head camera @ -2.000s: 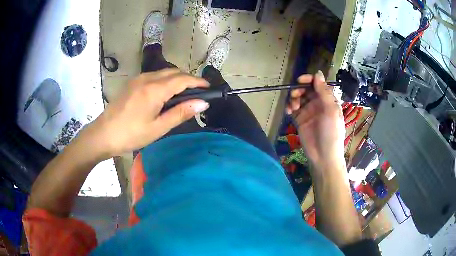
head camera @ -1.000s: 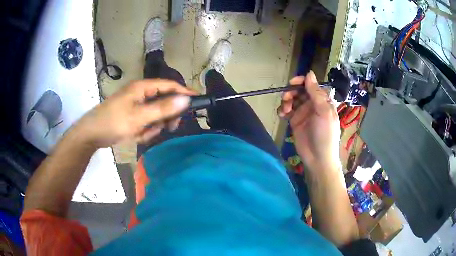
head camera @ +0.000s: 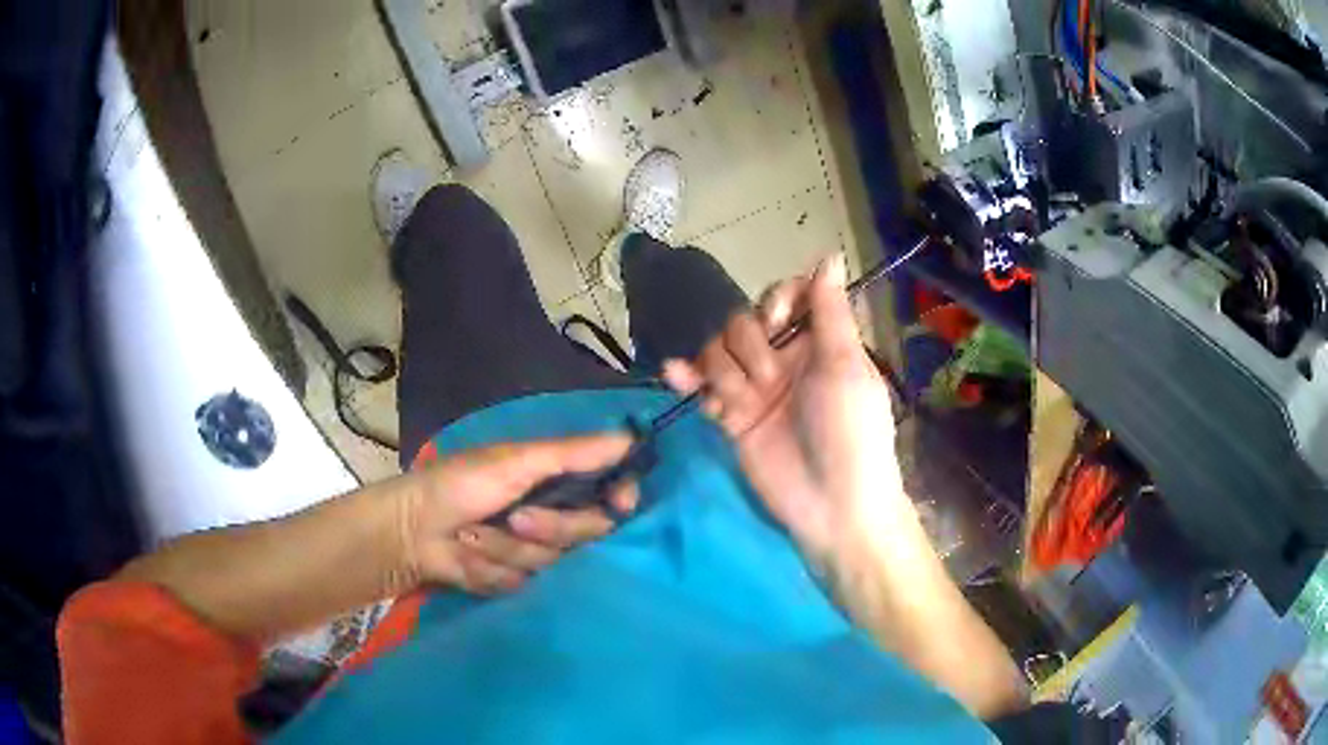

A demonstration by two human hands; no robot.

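Note:
My left hand (head camera: 532, 510) is closed round the black handle of a long screwdriver (head camera: 590, 488), in front of my blue top. My right hand (head camera: 794, 386) holds the thin dark shaft between its fingers, palm up. The shaft slants up and right, its far end beside the dark needle area (head camera: 969, 218) of the sewing machine. I cannot tell whether the tip touches it. The grey machine head (head camera: 1165, 364) is at the right, with exposed metal mechanism.
A white table (head camera: 175, 349) with a round dark fitting curves along the left. A foot pedal (head camera: 590, 44) is on the tiled floor, and a dark strap (head camera: 350, 364) lies near my leg. Red-orange items (head camera: 1085, 510) sit below the machine. Blue and orange tubing (head camera: 1081, 51) is at top right.
Both hands have moved down; the handle is nearer my body and the screwdriver slants more steeply. The view has turned and the machine head appears larger.

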